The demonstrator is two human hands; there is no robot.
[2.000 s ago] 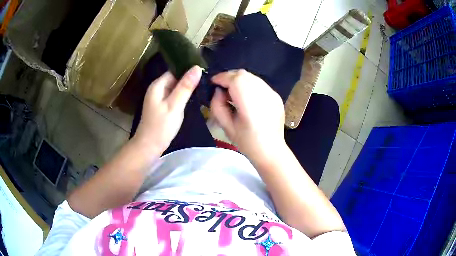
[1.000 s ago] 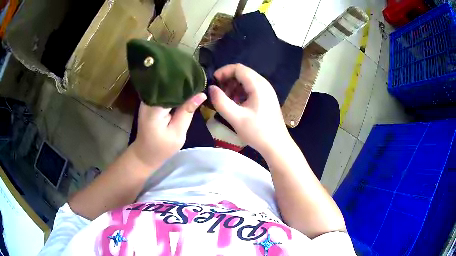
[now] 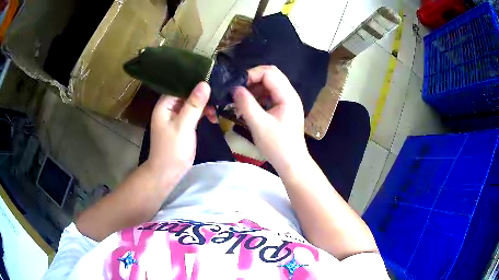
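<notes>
A dark olive green zip pouch (image 3: 169,70) is held above my lap, its green face pointing to the upper left. The black lining (image 3: 227,81) bulges out of its mouth on the right. A thin gold zipper line (image 3: 211,70) shows between green and black. My left hand (image 3: 178,123) grips the pouch at its lower edge near the mouth, thumb on top. My right hand (image 3: 271,106) pinches the black lining between thumb and fingers. The gold emblem is not visible.
Black cloth (image 3: 290,54) lies on a wooden stool (image 3: 331,104) ahead. A narrow cardboard piece (image 3: 372,33) is at its right edge. An open cardboard carton (image 3: 112,60) stands at left. Blue crates (image 3: 462,65) and a blue surface (image 3: 432,202) are at right.
Since one second ago the pouch has turned, its green face now looks narrower and the emblem is out of sight. More black lining shows between my hands.
</notes>
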